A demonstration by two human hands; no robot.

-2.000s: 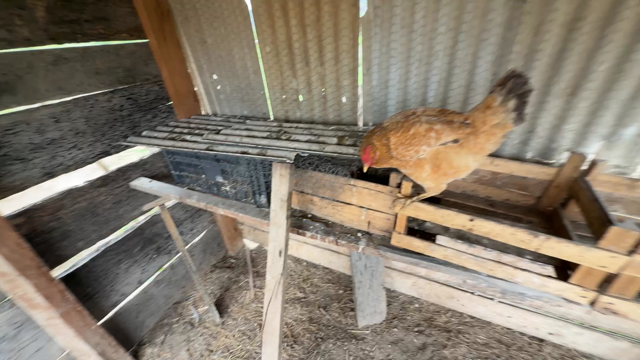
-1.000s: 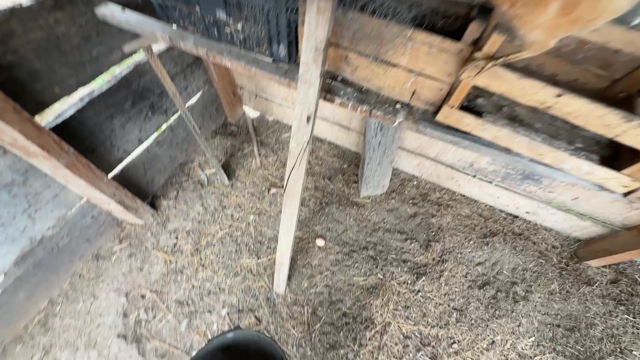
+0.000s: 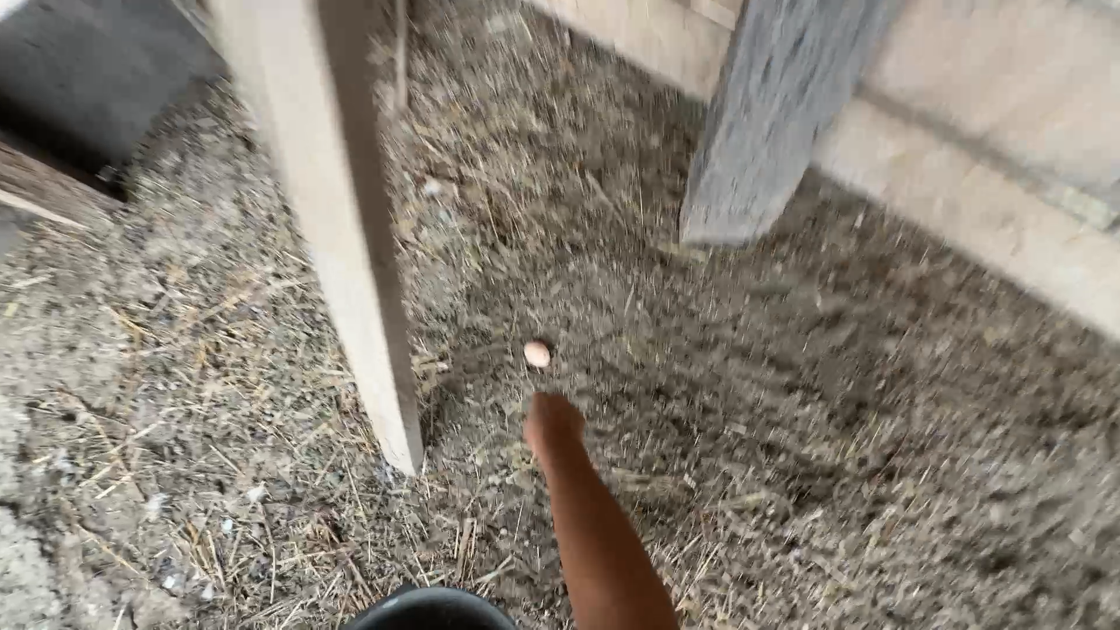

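A light brown egg (image 3: 537, 354) lies on the straw-strewn dirt floor (image 3: 612, 507) near the middle of the head view. Just below it in the picture is my right hand (image 3: 554, 424), reached out from the bottom edge; a small gap shows between hand and egg. The fingers are blurred and point away from me, so whether they are open or closed cannot be told. At the bottom edge, left of my forearm, shows the rim of a dark bucket (image 3: 437, 599). What holds the bucket is out of sight, and my left hand is not in view.
A pale wooden post (image 3: 337, 236) stands on the floor left of the egg. Beyond the egg hangs or stands a grey weathered board (image 3: 761, 131), beside low wooden planks (image 3: 980, 184) running along the right. A timber (image 3: 44, 179) and a grey wall panel lie at the upper left.
My right hand has come into view and reached toward the egg on the floor. The view has tipped down and moved closer to the ground, and the hen has left it.
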